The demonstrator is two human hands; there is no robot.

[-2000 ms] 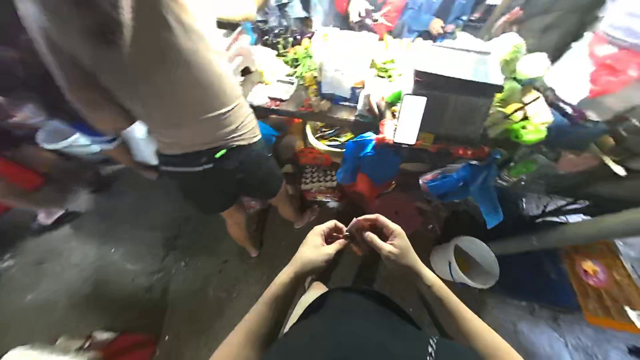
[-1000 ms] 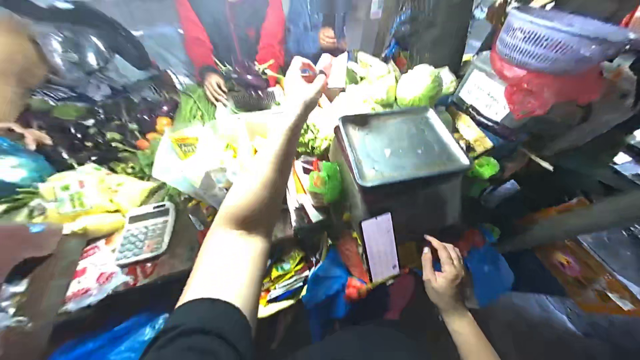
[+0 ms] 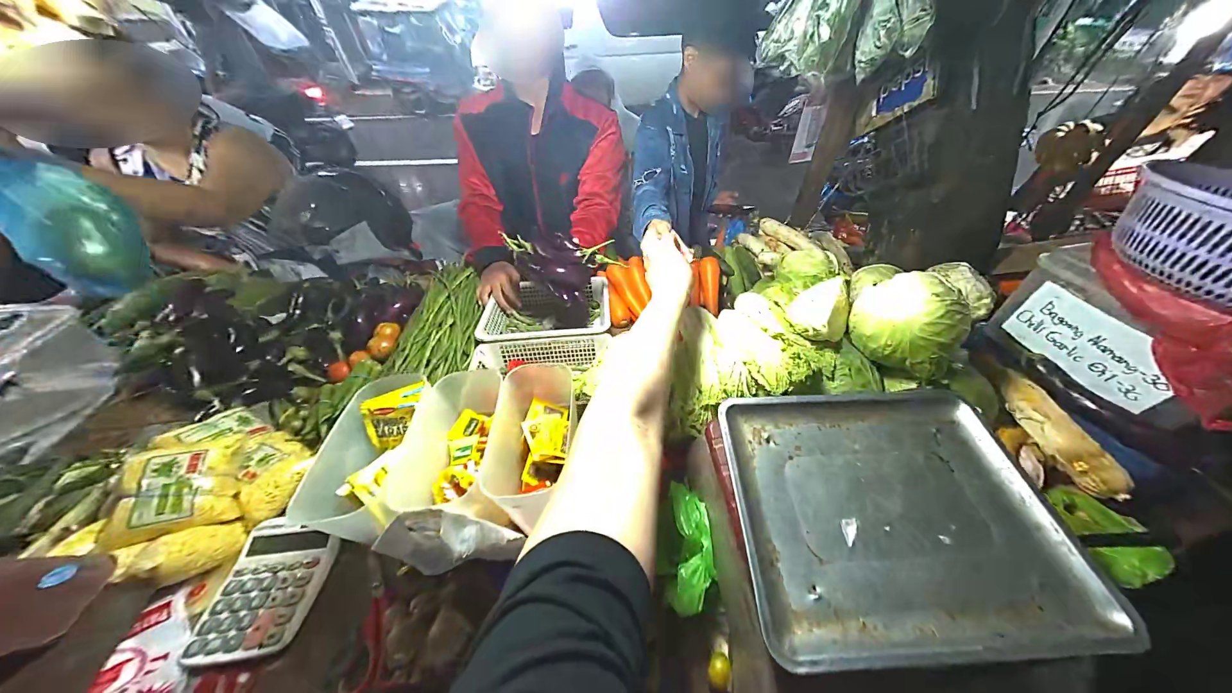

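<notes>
My left hand [image 3: 668,255] is stretched out over the vegetables, at the end of a bare forearm and a black sleeve. It meets or nearly meets the hand of a person in a denim jacket [image 3: 654,192]; whether anything lies between the hands cannot be told. Orange carrots [image 3: 628,287] are just below and beside it. Nearby, a person in a red and black jacket [image 3: 592,173] has a hand at a white plastic basket [image 3: 491,325] with purple eggplants [image 3: 558,269]. My right hand is out of view.
A metal scale tray [image 3: 924,529] stands right of my arm, with cabbages [image 3: 910,322] behind it. To the left are plastic bins [image 3: 404,481] of yellow sachets, a calculator [image 3: 262,592] and yellow bagged goods [image 3: 183,486]. A perforated basket [image 3: 1179,231] is at the far right.
Two seconds ago both my hands were together low in front of me. My left arm has since reached forward across the stall, and my right hand has left the view. The view has shifted up.
</notes>
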